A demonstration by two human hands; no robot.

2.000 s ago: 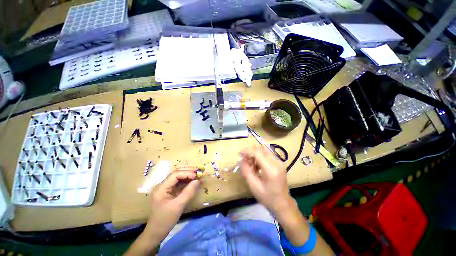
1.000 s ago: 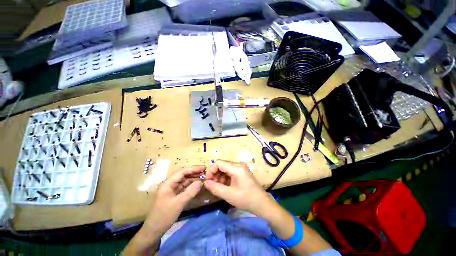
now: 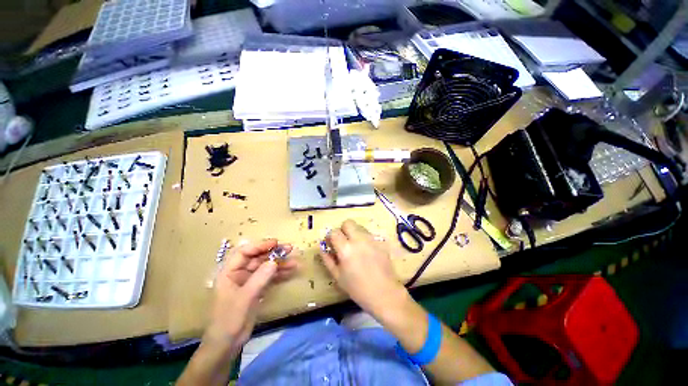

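My left hand (image 3: pixel 250 273) holds a small shiny part (image 3: pixel 278 254) between thumb and fingers, above the cardboard in front of me. Its exact shape is too small to tell. My right hand (image 3: pixel 354 260) is a little to the right, apart from the left, with its fingertips down at small shiny bits (image 3: pixel 325 245) on the board. Whether it grips one is not clear. A short black piece (image 3: pixel 310 222) lies just above, between the hands. A short row of silvery parts (image 3: pixel 223 251) lies beside my left hand.
A gridded white tray (image 3: pixel 142 264) of dark pieces lies left. A metal fixture (image 3: pixel 305 197) with black parts, a white tube (image 3: pixel 377 155), a round tin (image 3: pixel 407 179) and scissors (image 3: pixel 408 230) lie ahead. A fan (image 3: pixel 462 98), black box (image 3: pixel 539 170) and red stool (image 3: pixel 596 324) are right.
My hands were together around a small part a second ago and are now apart. The left moved left with a shiny part; the right moved slightly up to the loose bits.
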